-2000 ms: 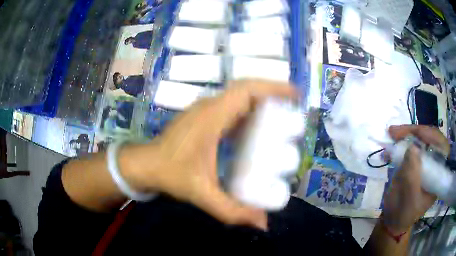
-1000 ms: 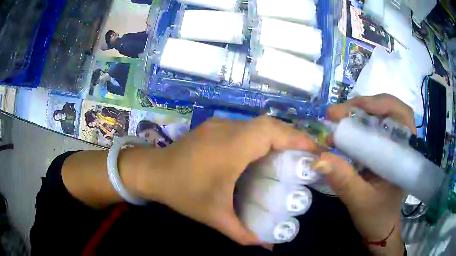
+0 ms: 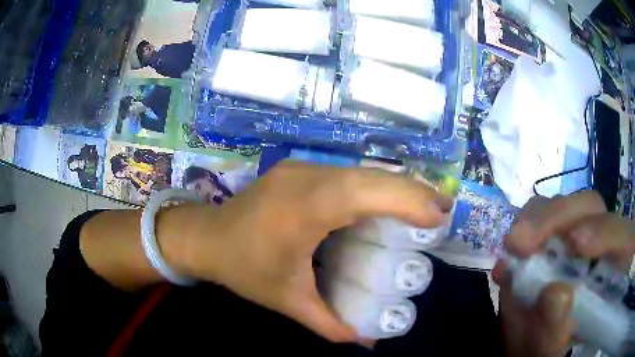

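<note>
My left hand (image 3: 278,240) is curled around three white frosted housings (image 3: 376,274), stacked side by side above my dark-clothed lap. Their rounded ends with small ring marks face right; the thumb and fingers cover parts of the top and bottom ones. My right hand (image 3: 550,279) is at the lower right, apart from the housings, and holds a translucent whitish dispenser (image 3: 595,310). The dispenser is blurred, and its rear is partly cut off by the frame's edge. A thin pale tip seems to show near the fingertips, pointing left.
A clear blue-edged blister tray (image 3: 327,132) with white housings in two columns lies behind my hands. Stacked trays (image 3: 76,63) stand at the left. A crumpled white sheet (image 3: 532,132), a black phone (image 3: 606,150) and a thin cable (image 3: 560,173) are at the right. Photo pictures (image 3: 143,171) cover the table.
My left hand came down from near the tray, and the housing ends turned into clear view. My right hand came close to them, then moved away to the lower right with the dispenser.
</note>
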